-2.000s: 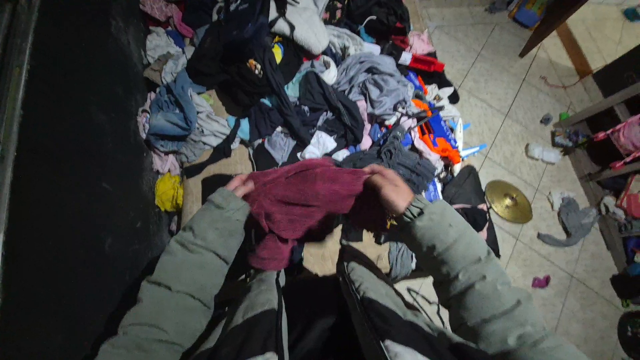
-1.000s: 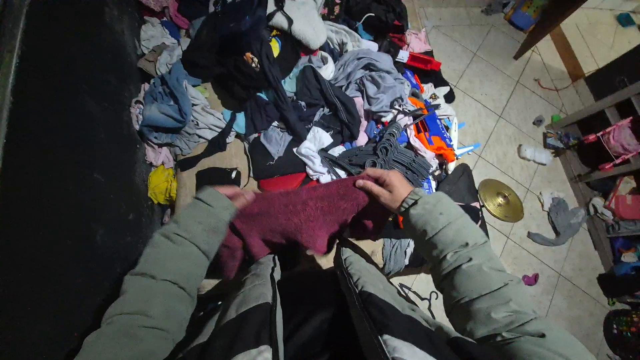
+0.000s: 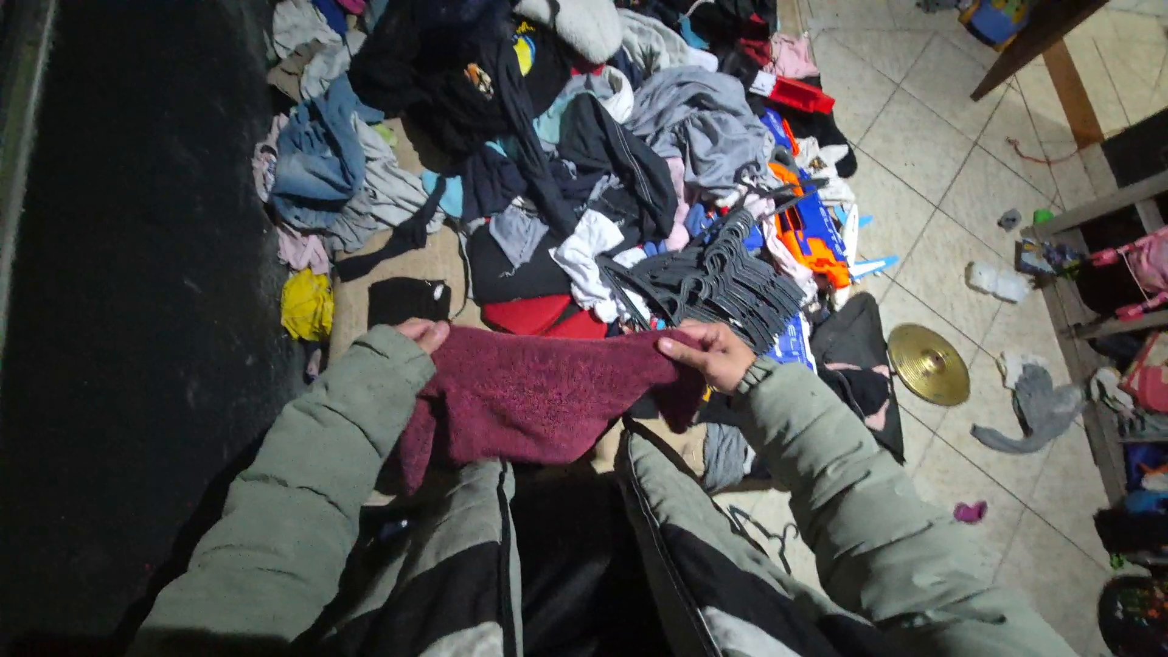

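A maroon knitted garment (image 3: 547, 392) hangs stretched between my two hands, in front of my knees. My left hand (image 3: 422, 334) grips its upper left edge, partly hidden by the grey-green sleeve. At the upper right corner, my right hand (image 3: 714, 352) pinches the cloth between thumb and fingers. Just beyond it lies a bunch of dark plastic hangers (image 3: 721, 278). Past the garment are a red item (image 3: 538, 315), a white cloth (image 3: 589, 260) and a large heap of mixed clothes, with blue jeans (image 3: 319, 151) on its left side.
A blue and orange toy blaster (image 3: 812, 224) rests at the heap's right edge. A brass cymbal (image 3: 928, 364) and a grey garment (image 3: 1036, 411) lie on the tiled floor. Shelving (image 3: 1095, 205) holding various items stands at the right. A yellow cloth (image 3: 308, 306) is beside the black surface at the left.
The maroon garment, bunched between my hands two seconds ago, is now spread wider with its upper edge pulled nearly straight. The hangers and red item beyond it have come into clearer view.
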